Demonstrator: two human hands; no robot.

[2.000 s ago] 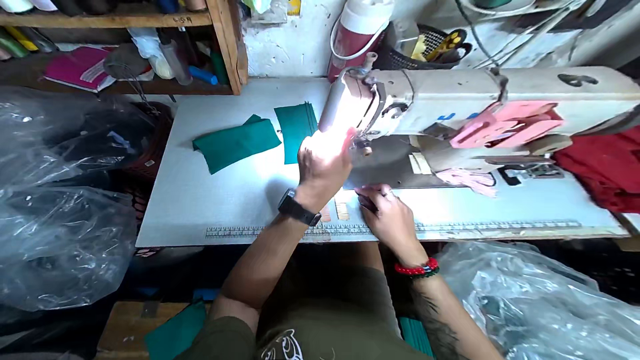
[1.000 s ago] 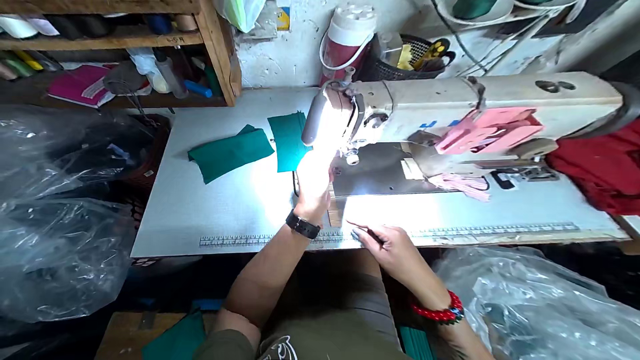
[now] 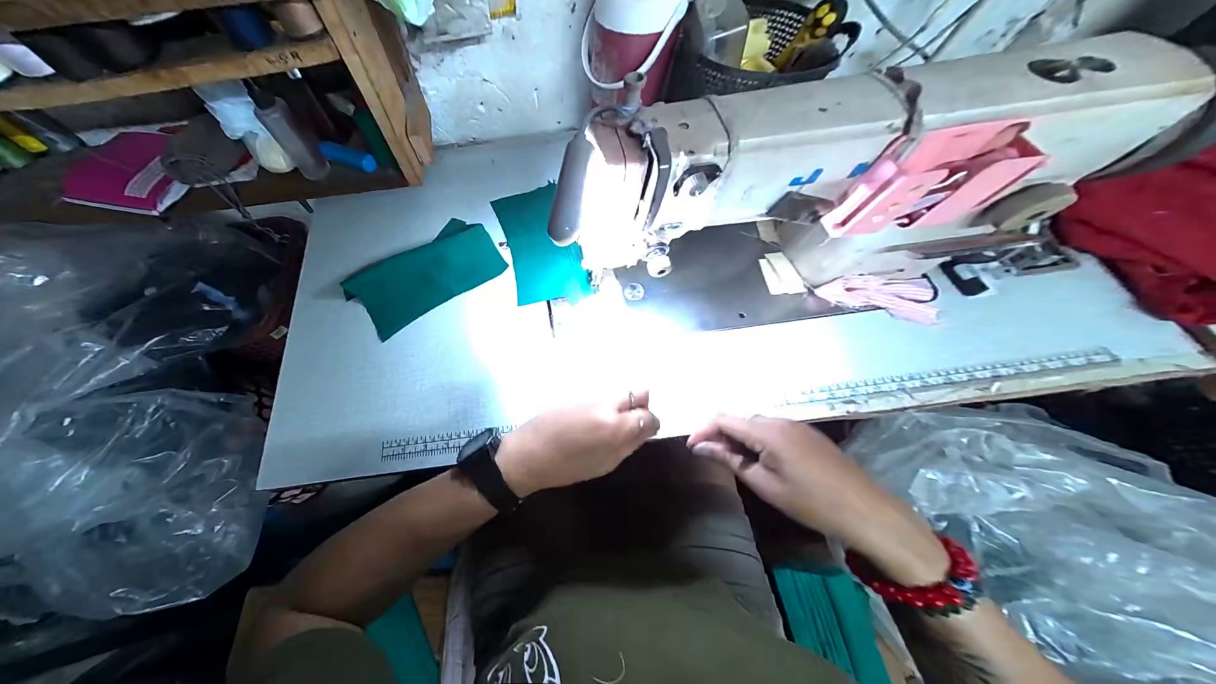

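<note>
My left hand (image 3: 584, 442), with a black watch at the wrist, is curled at the table's front edge; glare hides whether anything is between its fingers. My right hand (image 3: 774, 465), a red beaded bracelet on its wrist, is just to the right, thumb and fingers close together, and I cannot tell if it pinches something small. Beyond them stands a sewing machine (image 3: 798, 123) with its lamp lit. A green fabric piece (image 3: 541, 247) lies beside the needle area, and another folded green fabric piece (image 3: 427, 275) lies left of it on the white table (image 3: 342, 408).
A measuring tape strip (image 3: 950, 377) runs along the table's front edge. Clear plastic bags (image 3: 123, 494) bulge at the left and more at the right. Red cloth (image 3: 1140, 228) lies at the right end. A wooden shelf (image 3: 171, 71), a jug (image 3: 632, 47) and a black basket (image 3: 760, 71) stand behind.
My left hand has drawn back from beside the machine's needle area to the table's front edge. My right hand is also at that edge, just off the tabletop. The green pieces stay on the table.
</note>
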